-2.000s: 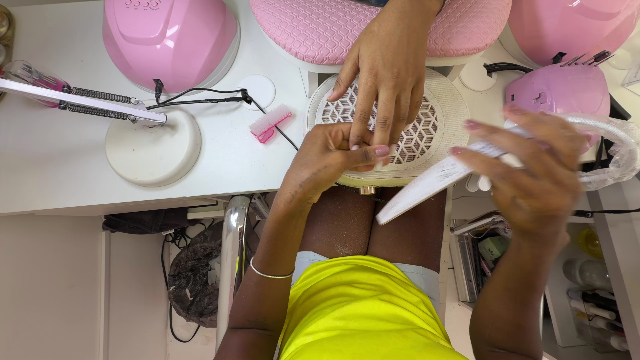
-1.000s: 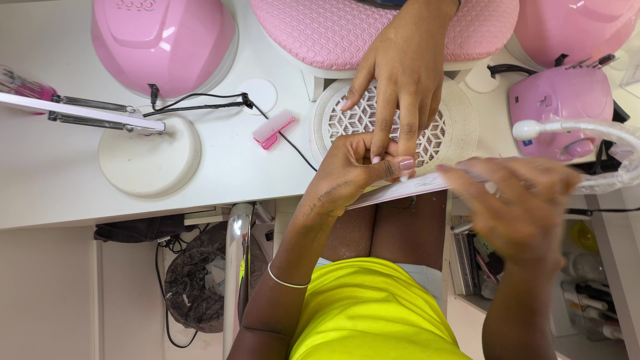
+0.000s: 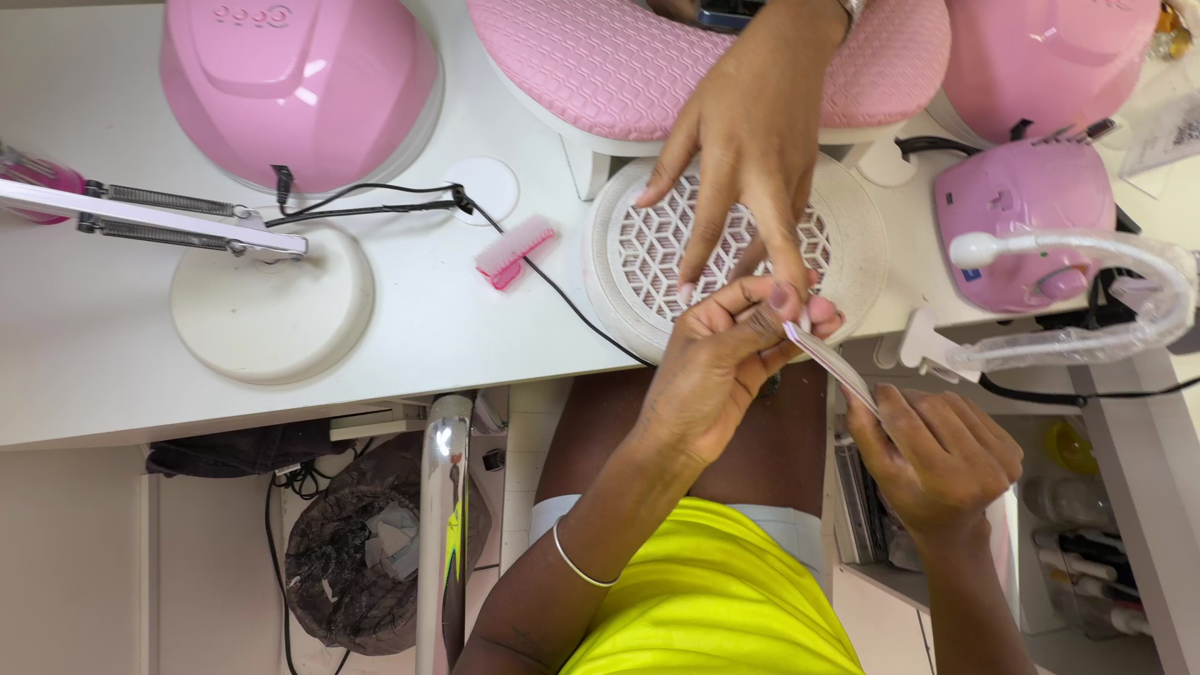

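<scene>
My left hand is closed around a finger of another person's hand, which reaches down from the top over a round nail dust collector with a white patterned grille. Between the thumb and fingers of my right hand is a pale nail file, tilted, its far end at the tip of the held finger. The other person's remaining fingers are spread above the grille. A pink padded armrest stands behind the dust collector.
Pink nail lamps stand at the left and top right. A pink nail brush lies by a black cable. At left is a desk lamp's round base; at right, a pink nail drill unit. Below the desk is a lined waste bin.
The nail file in my right hand has swung from below the client hand to the held fingertip. My right hand has moved lower, and my left hand still holds a finger.
</scene>
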